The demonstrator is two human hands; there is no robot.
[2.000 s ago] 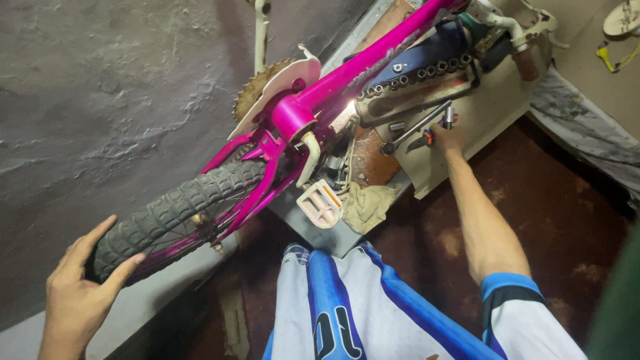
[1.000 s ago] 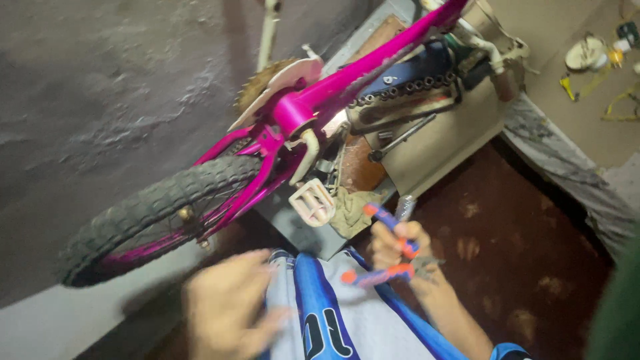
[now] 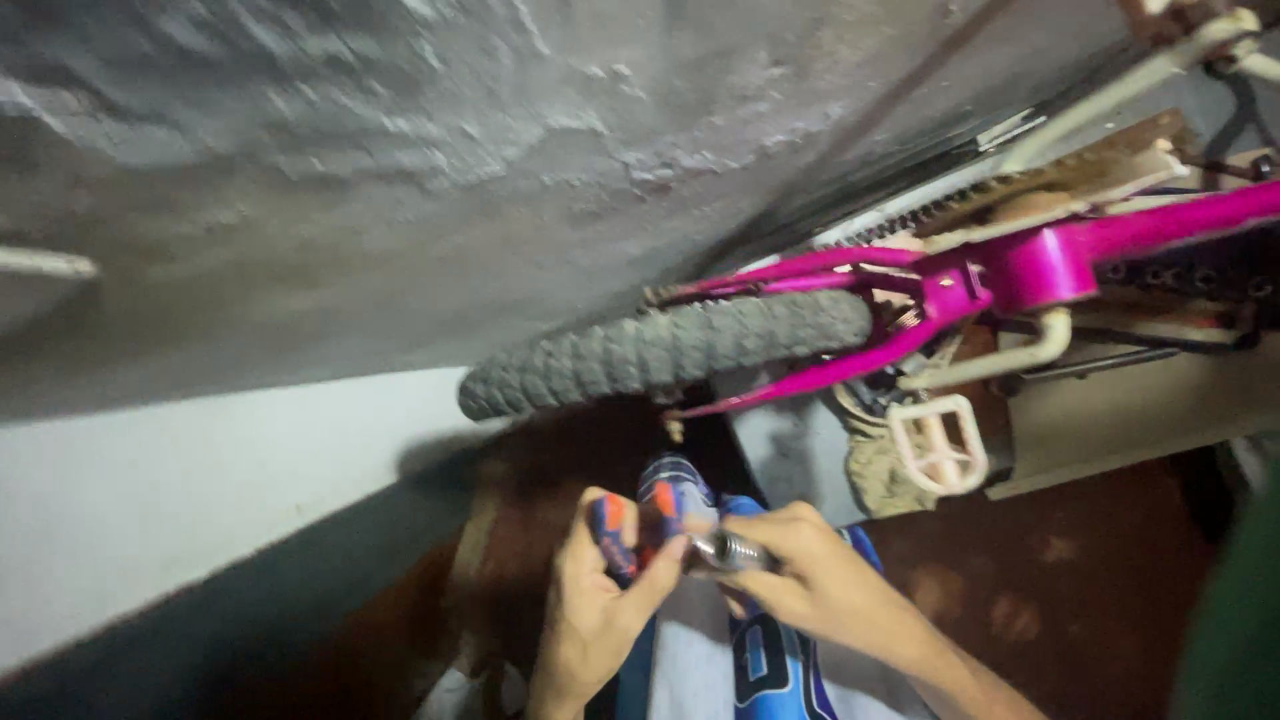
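Observation:
My left hand [image 3: 610,600] holds the red and blue handles of a pair of pliers [image 3: 612,535], which are spread apart. My right hand [image 3: 800,565] grips a small metal cylindrical piece with a coiled or threaded surface [image 3: 735,550], right at the head of the pliers; blur hides how the two meet. Both hands are close together over my lap, below the rear wheel's black knobby tire [image 3: 665,355]. The magenta bicycle frame [image 3: 1045,265] reaches to the right, with a white pedal [image 3: 938,445] on its crank arm [image 3: 1000,368].
A grey rough wall [image 3: 400,200] stands behind the wheel. Under the pedal lies a crumpled beige cloth [image 3: 880,470]. A socket set case [image 3: 1180,285] and a long dark metal tool [image 3: 1100,365] lie at the right, beyond the crank. A white pale ledge [image 3: 200,480] runs along the left.
My left hand has left the tire and now holds the pliers' handles. The pliers, earlier in my right hand, have come over my lap. The view has swung to the left.

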